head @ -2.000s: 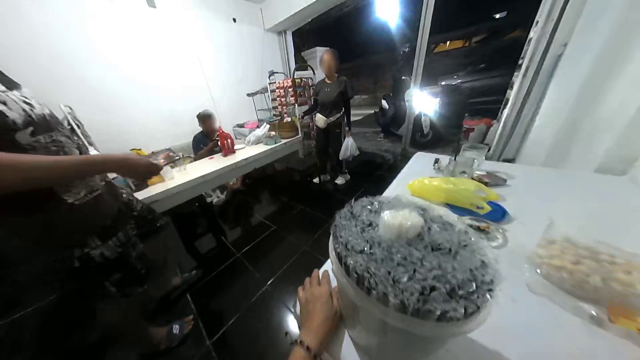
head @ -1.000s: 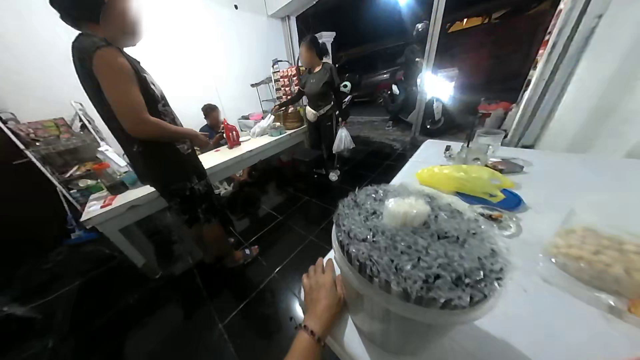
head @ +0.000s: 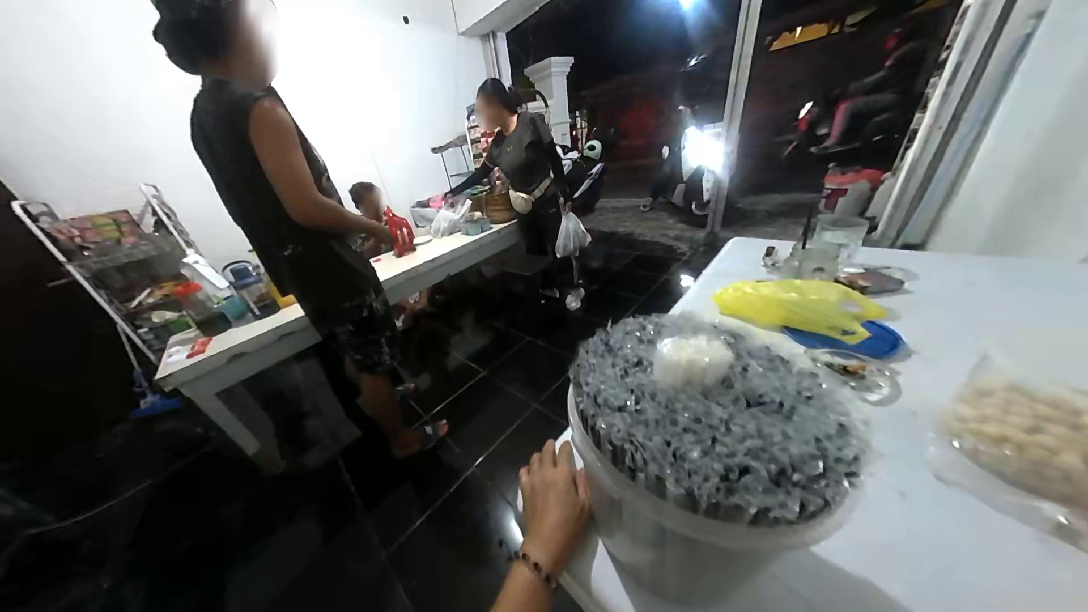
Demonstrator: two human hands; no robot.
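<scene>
My left hand, with a beaded bracelet at the wrist, rests on the edge of the white table beside a translucent plastic tub. Its fingers are slightly bent and nothing shows in them. Many narrow clear plastic packets with dark contents stand packed in the tub, and a white bundle lies on top. Behind the tub, a yellow plastic bag partly covers a blue lid. Farther right is a clear bag of pale, rounded pieces. My right hand is out of view.
A person stands left at a long white table; a seated person is behind it. Another person at its far end holds a white plastic bag. Glassware stands on the near table. Motorbikes are outside.
The person at the left now stands upright by the long table. The far person has turned and reaches over its end. A rider on a motorbike has appeared outside. My left hand stays beside the tub.
</scene>
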